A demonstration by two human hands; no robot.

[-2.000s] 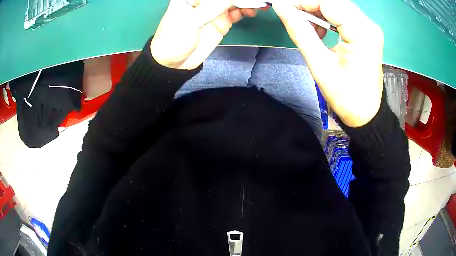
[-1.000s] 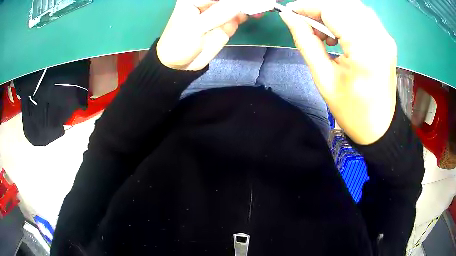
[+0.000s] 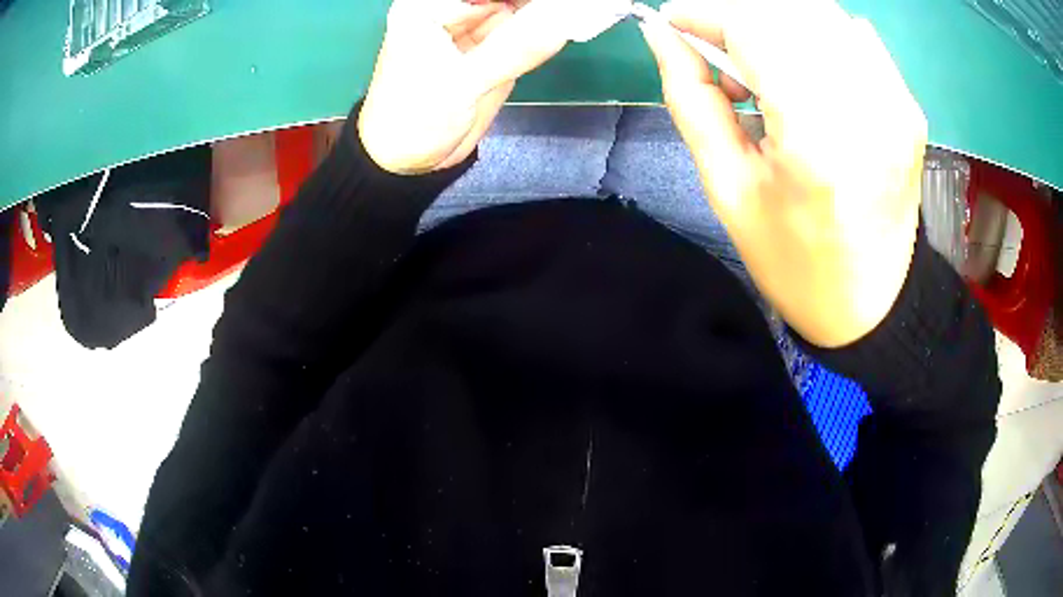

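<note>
My right hand holds a slim white rod between thumb and fingers. The rod slants up and left, and a small dark part shows at its upper left end. My left hand is at the top edge of the picture, its fingertips partly cut off. It pinches a small white piece that meets or nearly meets the rod's dark end. Whether the two are joined cannot be told.
Clear trays lie on the green table, one at the upper left, one at the upper right. Below the edge are blue trays, a clear tray stack, red stools and dark cloth.
Both hands stay close together. My right hand has shifted slightly down compared with the oldest frame, and less of the rod shows. The view has shifted slightly.
</note>
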